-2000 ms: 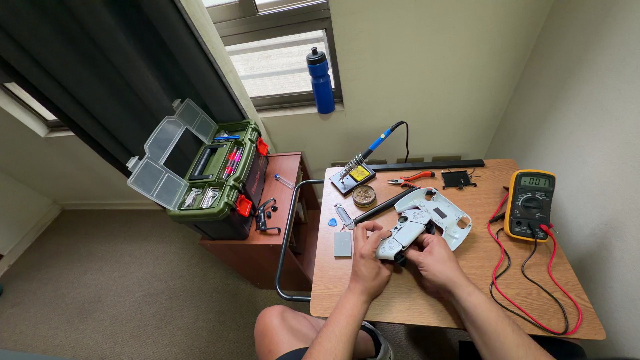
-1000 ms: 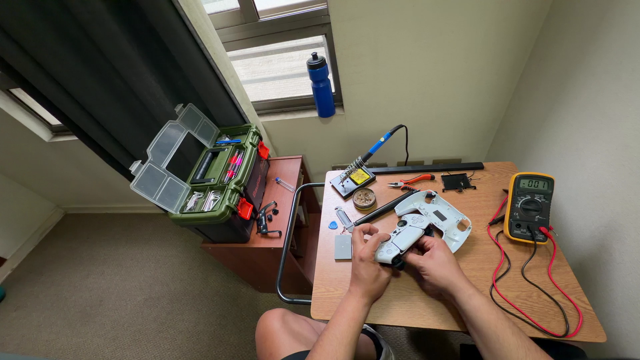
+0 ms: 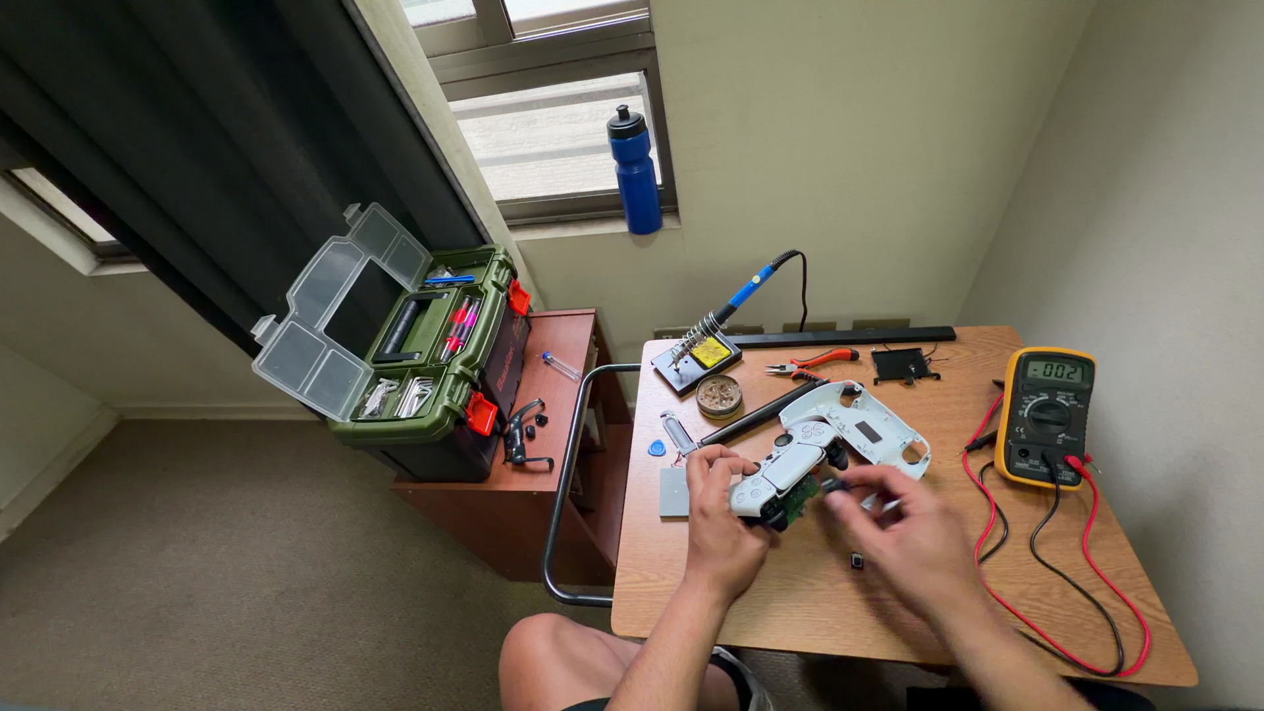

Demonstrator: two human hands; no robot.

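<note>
A white game controller (image 3: 783, 472), with green circuit board showing along its near side, is tilted above the wooden table (image 3: 790, 602). My left hand (image 3: 726, 513) grips its left end. Just right of the controller, my right hand (image 3: 904, 523) is blurred, thumb and index finger closed on a small dark part (image 3: 835, 485). A white controller back shell (image 3: 864, 425) lies behind the controller. On the tabletop below the right hand is a small black piece (image 3: 856, 561). A grey square pad (image 3: 674, 492) is partly behind my left hand.
A soldering iron (image 3: 746, 291) stands in its holder, near a round tin (image 3: 719, 396), orange-handled pliers (image 3: 815, 362) and a black bracket (image 3: 903, 365). At right are a multimeter (image 3: 1045, 420) and its leads. An open green toolbox (image 3: 434, 346) sits on the brown cabinet at left.
My right hand has come off the controller and moved to the right, a small dark part now between its fingers. Green circuit board now shows at the controller's near side.
</note>
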